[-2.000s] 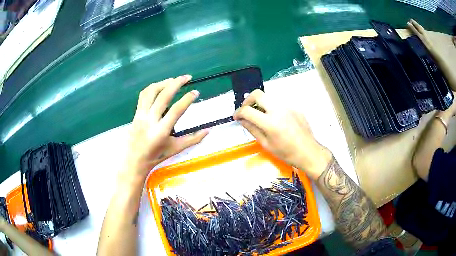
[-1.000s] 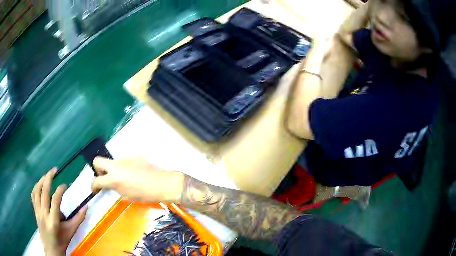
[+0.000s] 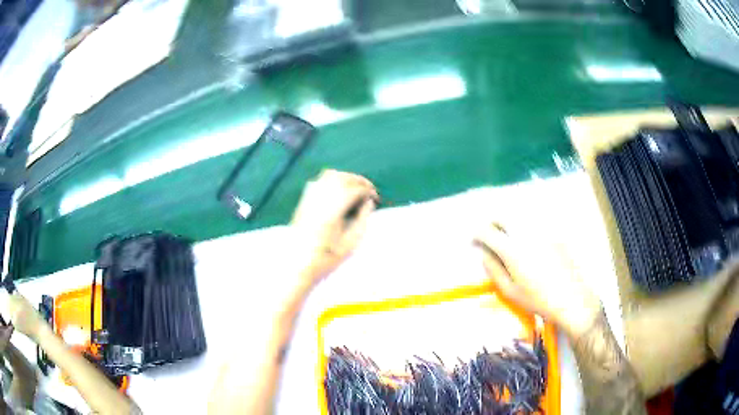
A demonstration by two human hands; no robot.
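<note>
A black rectangular frame [image 3: 253, 170] with a large open window lies tilted on the green belt, touched by neither hand. My left hand [image 3: 334, 215] is blurred, with fingers curled, at the belt's near edge right of the frame; a dark spot shows at its fingers, but I cannot tell if it holds anything. My right hand [image 3: 531, 280] is blurred over the back right corner of the orange tray [image 3: 405, 303], fingers partly apart, nothing visible in it. Thin dark strips [image 3: 437, 385] lie heaped in the tray, which the lower picture edge cuts off.
Black frames [image 3: 150, 300] stand stacked at left, by a second orange tray [image 3: 74, 316] and another person's arm [image 3: 69, 352]. More stacked frames [image 3: 664, 207] stand on cardboard [image 3: 585, 134] at right, near a neighbour's arm [image 3: 681, 320]. The green belt [image 3: 486, 113] runs behind the white surface [image 3: 454, 235].
The view has swung right and back left. The black frame has left both my hands and lies on the belt. My hands have moved apart from each other.
</note>
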